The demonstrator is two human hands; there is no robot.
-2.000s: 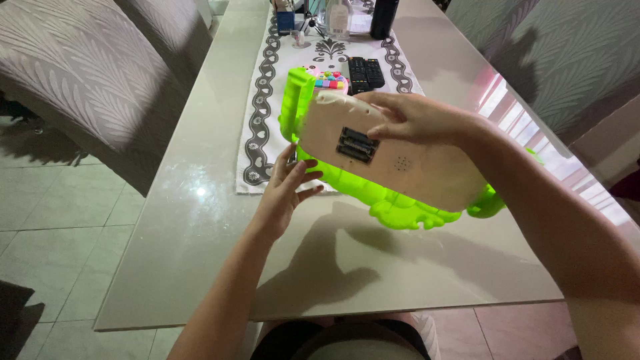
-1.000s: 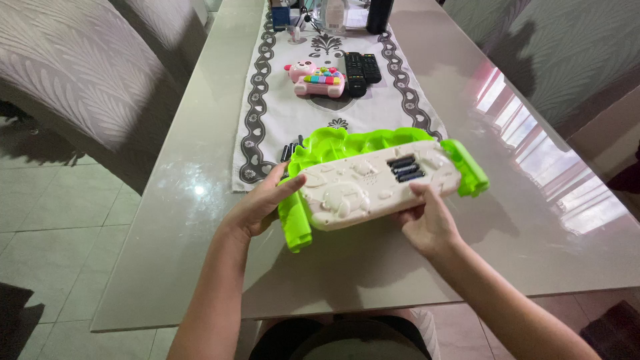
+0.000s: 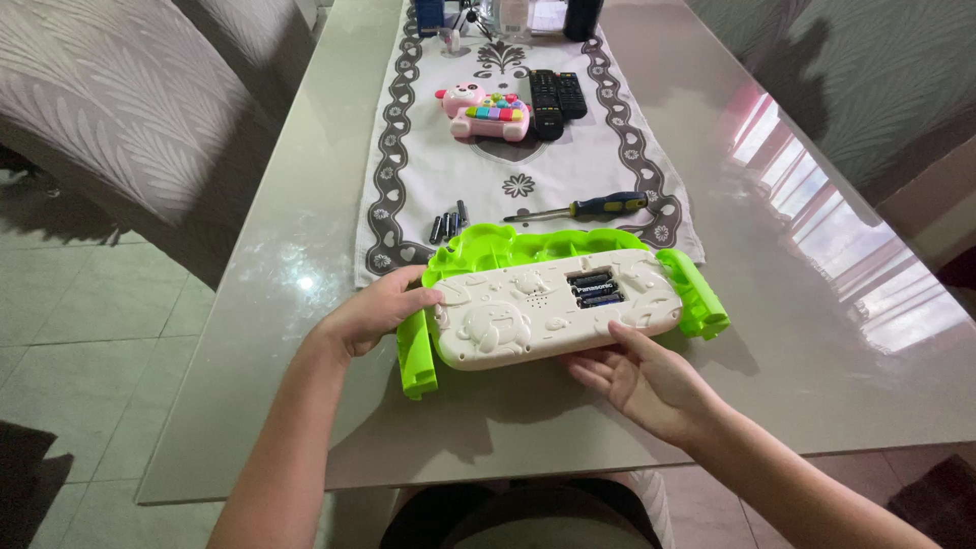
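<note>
A white and green plastic toy (image 3: pixel 488 328) is held above the near part of the table, its back facing up. Its battery compartment is uncovered and has several dark batteries (image 3: pixel 596 289) in it. My left hand (image 3: pixel 377 309) grips the toy's left end, thumb on the white back. My right hand (image 3: pixel 648 377) holds the near edge below the compartment, thumb on top and fingers underneath. Beyond the toy, several loose batteries (image 3: pixel 447 226) and a screwdriver with a blue and yellow handle (image 3: pixel 610 204) lie on the patterned table runner (image 3: pixel 427 175).
Farther back on the runner are a pink toy piano (image 3: pixel 488 114) and two black remote controls (image 3: pixel 546 103). A dark bottle (image 3: pixel 582 19) and other items stand at the far end. Upholstered chairs (image 3: pixel 137 99) flank the glossy table (image 3: pixel 290 229).
The toy has been turned from a steep tilt to lie flatter, back upward. My right hand has gone from its upper edge to its near edge. The loose batteries and screwdriver now show beyond it.
</note>
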